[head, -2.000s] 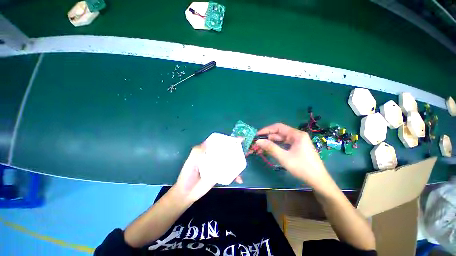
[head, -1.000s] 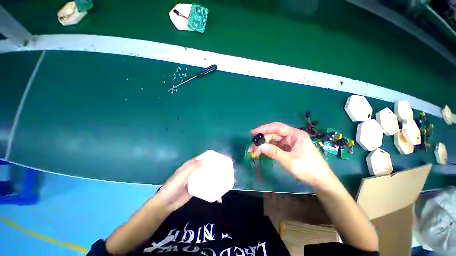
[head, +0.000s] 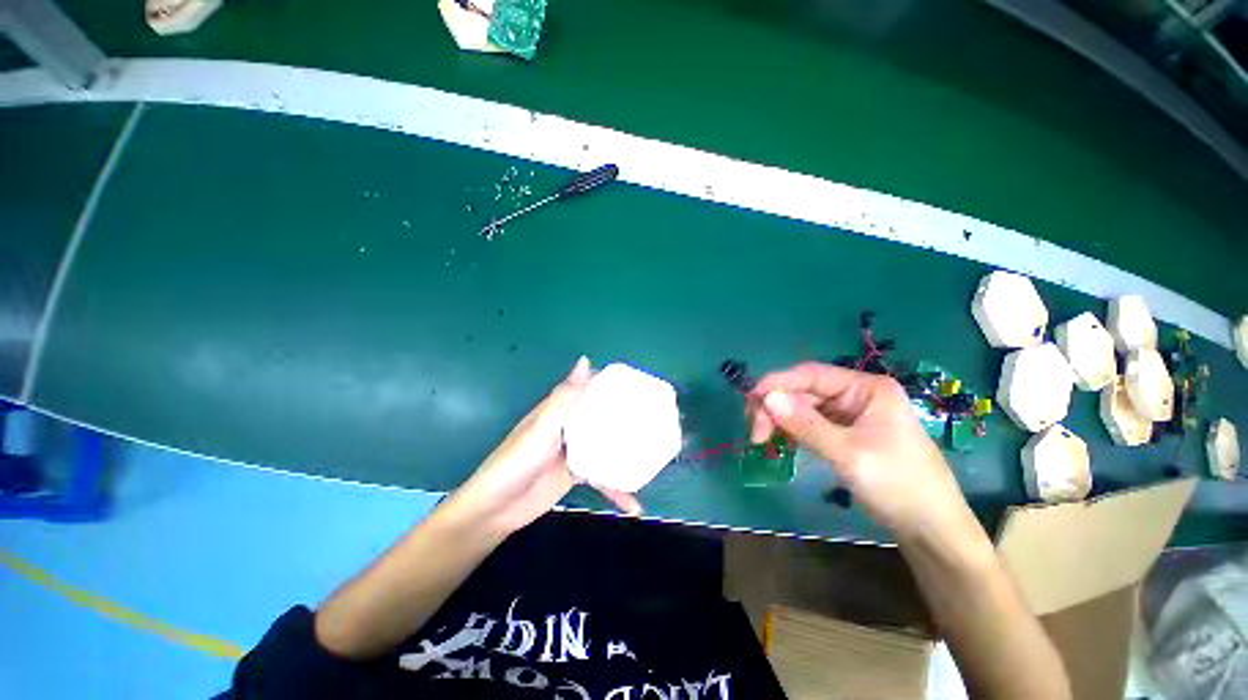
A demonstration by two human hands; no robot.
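My left hand [head: 527, 458] holds a white hexagonal housing [head: 623, 427] above the front of the green bench, its flat outer face up. My right hand [head: 842, 424] is to the right of it, thumb and forefinger pinched on thin lead wires. A black connector [head: 735, 372] sticks out just left of the fingertips. A green circuit board [head: 768, 465] hangs below the fingers, partly hidden. Red wires [head: 715, 451] run from the board toward the housing; whether they enter it cannot be seen.
A board pile [head: 944, 399] lies right of my right hand, with several cream housings [head: 1036, 386] beyond. A screwdriver [head: 554, 200] lies near the white rail [head: 684, 171] by tiny specks. Part-assembled units [head: 496, 25] are on the far strip. A cardboard box [head: 1095, 547] stands lower right.
The housing went down and left, then up and right again. The board went from beside the housing to hanging under my right hand, which moved right and down. The far units shifted left.
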